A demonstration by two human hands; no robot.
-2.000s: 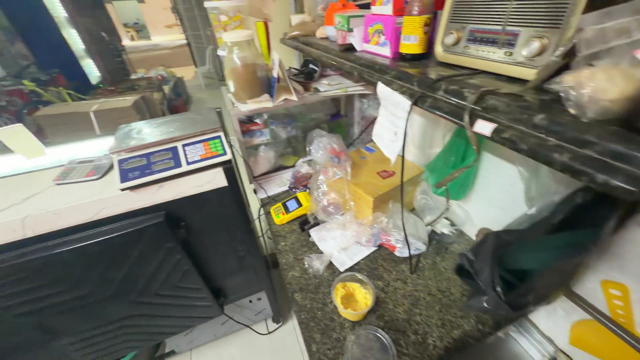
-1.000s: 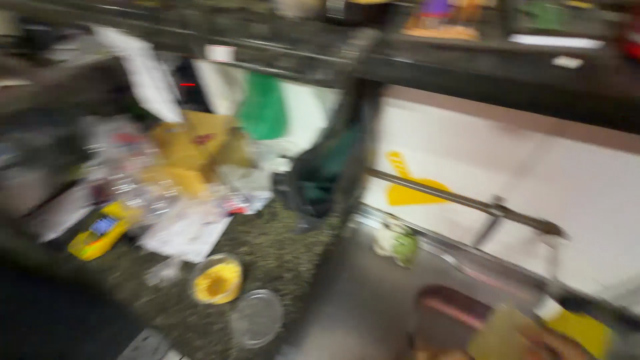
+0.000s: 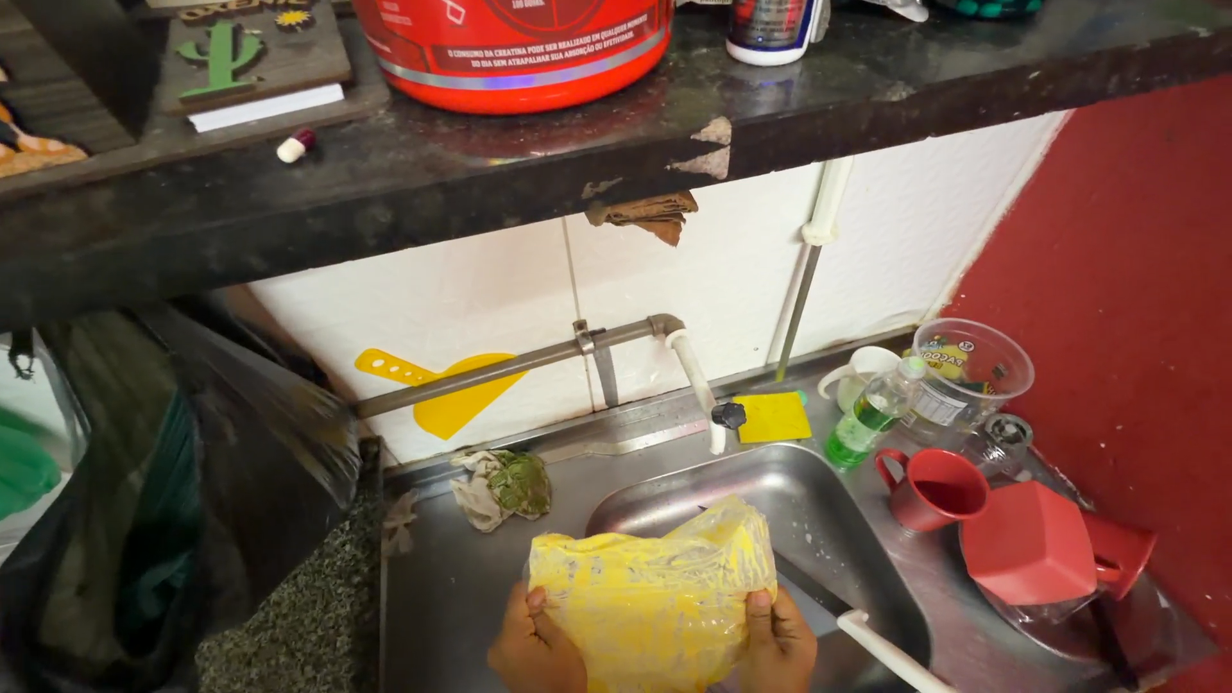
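Note:
A clear plastic bag smeared inside with something yellow (image 3: 645,606) is stretched flat between my hands, over the near part of the steel sink basin (image 3: 751,481). My left hand (image 3: 541,640) grips its left edge, thumb on top. On the right edge, my right hand (image 3: 778,640) pinches the plastic the same way. Beyond the bag, a white tap with a black knob (image 3: 729,415) comes down from the wall pipe. Behind the basin lies a yellow sponge cloth (image 3: 774,417). A long dark handle with a white end (image 3: 890,654) crosses the basin's right side.
Right of the basin stand a green liquid bottle (image 3: 866,419), a clear plastic tub (image 3: 972,361), a red mug (image 3: 936,489) and a red square bowl (image 3: 1028,542). A crumpled cloth (image 3: 505,488) lies left. Dark plastic bags (image 3: 241,433) hang at left. A stone shelf (image 3: 539,183) overhangs the sink.
The view has swung right from the granite counter to the sink. The yellow-smeared bag is now held up between both hands, which the oldest frame does not show.

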